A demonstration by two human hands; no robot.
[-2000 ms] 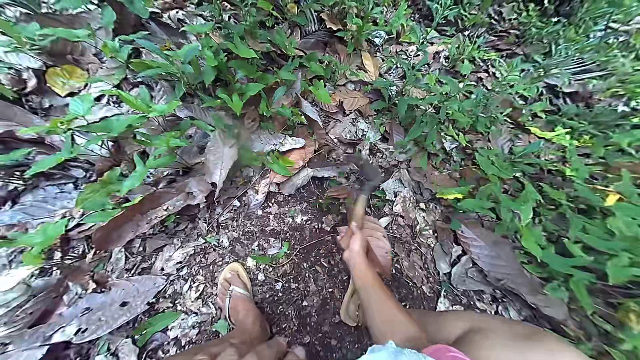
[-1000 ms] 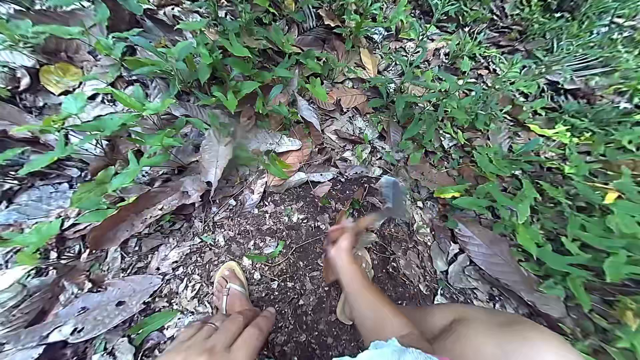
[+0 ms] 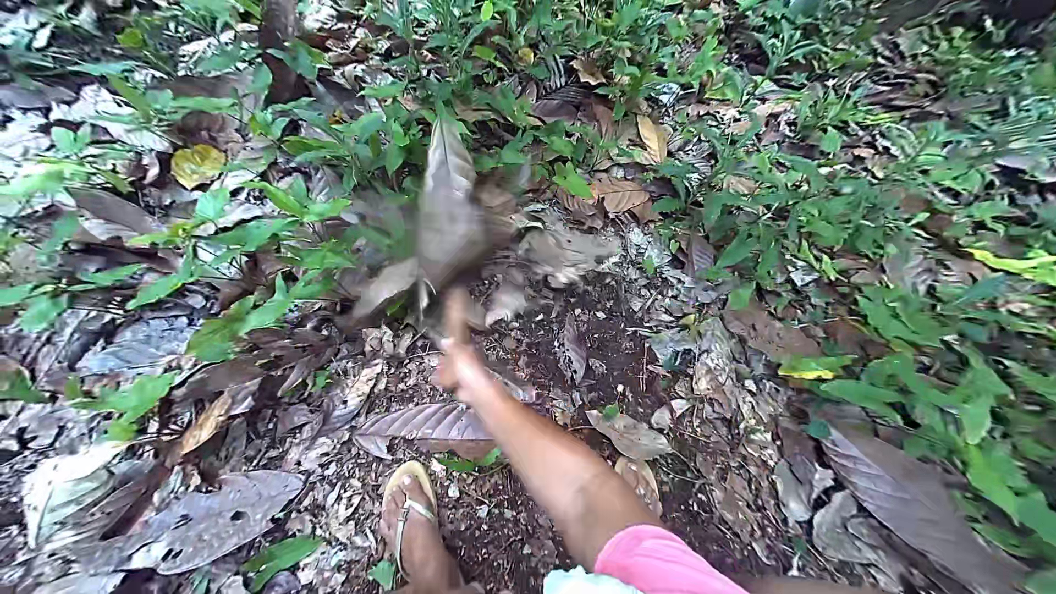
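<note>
My right hand grips the wooden handle of a short tool, ahead of and between my sandalled feet. The tool's head is lost in motion blur among dry leaves. A large grey-brown dry leaf stands raised just beyond the hand, with other blurred leaves to its right. Below the hand, a ribbed purplish-brown leaf lies on the dark soil. My left hand cannot be made out in the current view.
My left foot in a sandal is at lower centre, and my right foot is partly behind the forearm. Low green plants grow on both sides. A thin trunk rises at upper left. Large dry leaves lie around.
My right hand has moved forward and left with the tool. Dry leaves have shifted, and some now lie over soil near my feet. My left hand, low in the earlier view, has dropped out of sight.
</note>
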